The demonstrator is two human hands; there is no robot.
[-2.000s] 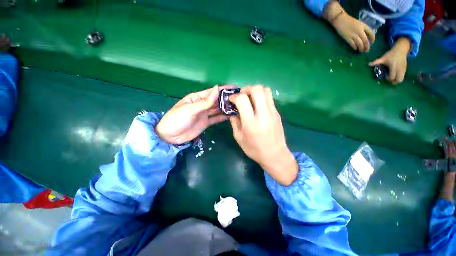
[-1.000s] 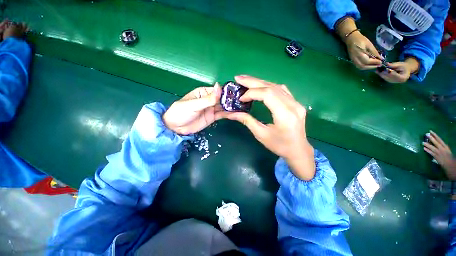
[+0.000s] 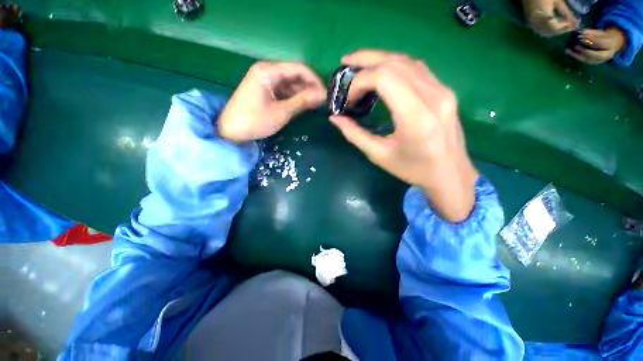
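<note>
My right hand holds a black housing with silvery details between thumb and fingers, tilted on edge above the border of the belt. My left hand is just left of the housing, its thumb and fingertips close together and slightly blurred. Whether it pinches a tiny part or touches the housing cannot be told. A loose pile of small white and silvery parts lies on the bench below my left hand.
A crumpled white wad lies near my lap. A clear bag lies at right with scattered bits beside it. Housings ride the green belt. Another person's hands are at upper right; blue sleeves show at left.
My left hand has come off the housing's left side. My right hand holds the housing, now turned more edge-on. The view has shifted, and the belt housings appear higher in the picture.
</note>
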